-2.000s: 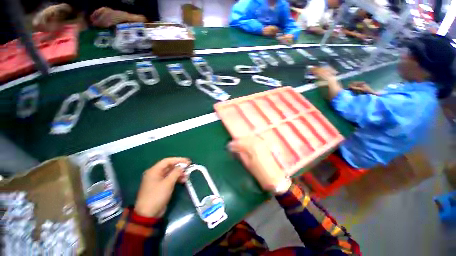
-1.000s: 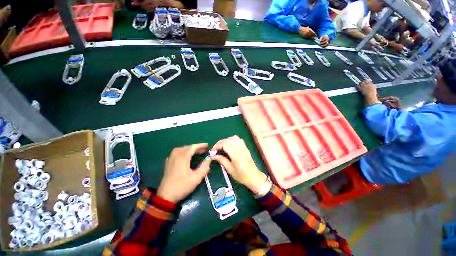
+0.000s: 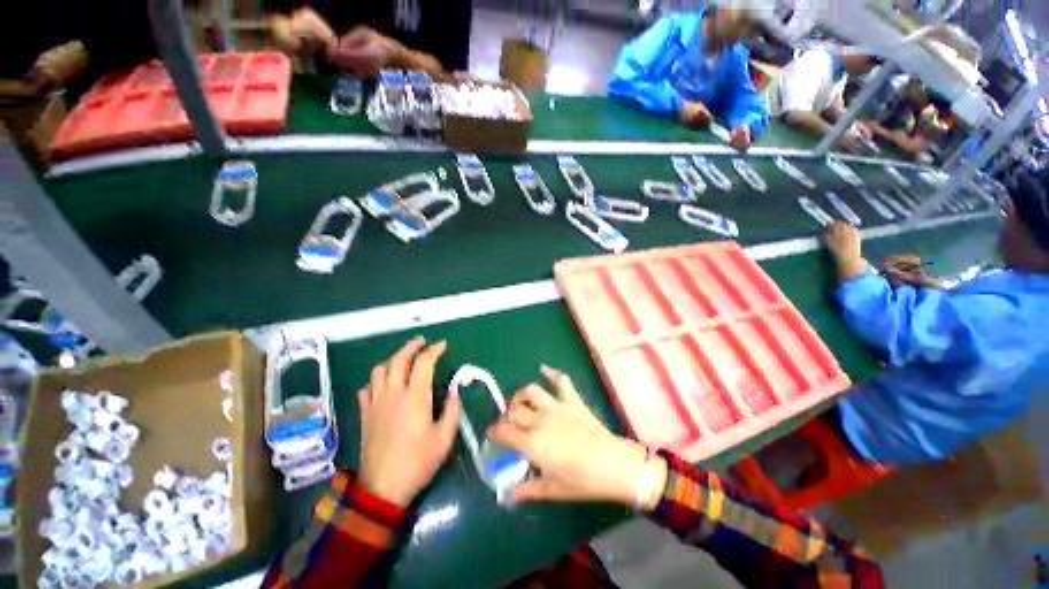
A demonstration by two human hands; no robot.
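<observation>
One white oval frame (image 3: 469, 428) with a blue band at its near end lies on the green bench in front of me. My left hand (image 3: 405, 423) is at its left side, palm down, with nothing seen in it; the thumb is close to the frame's edge. My right hand (image 3: 566, 446) grips the frame's right side near the blue end and covers part of it. Any small part under the right fingers is hidden. Overlapping stacked frames (image 3: 301, 428) stand left of my left hand.
A cardboard box (image 3: 213, 368) of white fittings (image 3: 104, 506) is at left. A salmon-red compartment tray (image 3: 690, 345) is at right, small bits in its near compartments. Frames lie scattered on the conveyor belt (image 3: 460, 259) beyond a pale strip. A person in blue (image 3: 943, 357) sits at right.
My hands were together at the frame's far end and have parted. The right hand has moved down to the blue end; the left hand has spread slightly away at the left.
</observation>
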